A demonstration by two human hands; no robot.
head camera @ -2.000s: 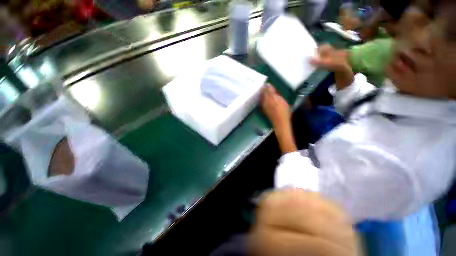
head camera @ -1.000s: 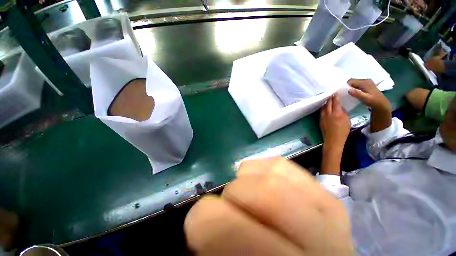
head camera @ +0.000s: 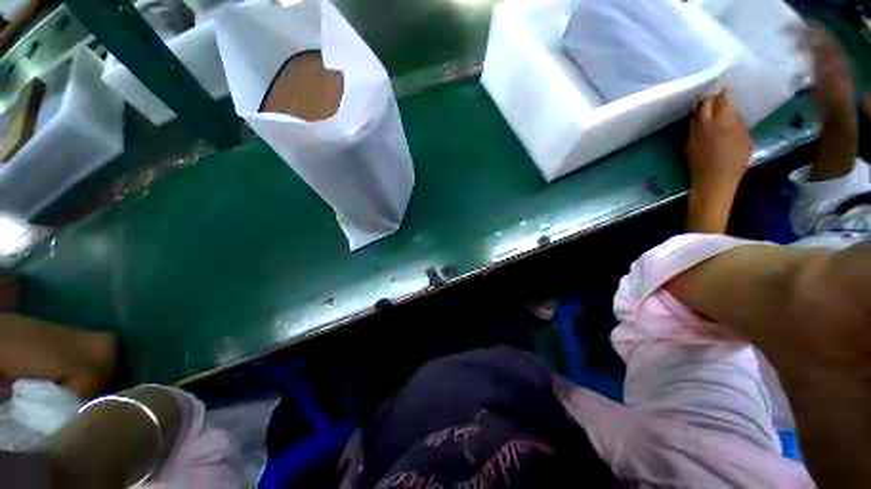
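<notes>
The whitish protective bag [head camera: 358, 158] stands on the green bench, open at its top, with the smooth brown end of the unit [head camera: 308, 86] showing inside. No hand touches it. My left wrist [head camera: 110, 441], with a shiny bangle, is at the bottom left; its hand runs out of the picture. My right forearm [head camera: 807, 329] is large and blurred at the right edge, and its hand cannot be made out.
The glossy green bench [head camera: 191, 277] runs across the view. A white foam box [head camera: 573, 129] holds a wrapped unit at the upper right, with a neighbour's hand [head camera: 721, 143] at its edge. Foam boxes [head camera: 67, 143] and a green upright [head camera: 158, 67] are at left. Another hand [head camera: 57, 353] rests lower left.
The view has tilted down and shifted, so the bag and foam box sit higher and farther right. The blurred fist close to the camera has left the middle; a forearm shows at right.
</notes>
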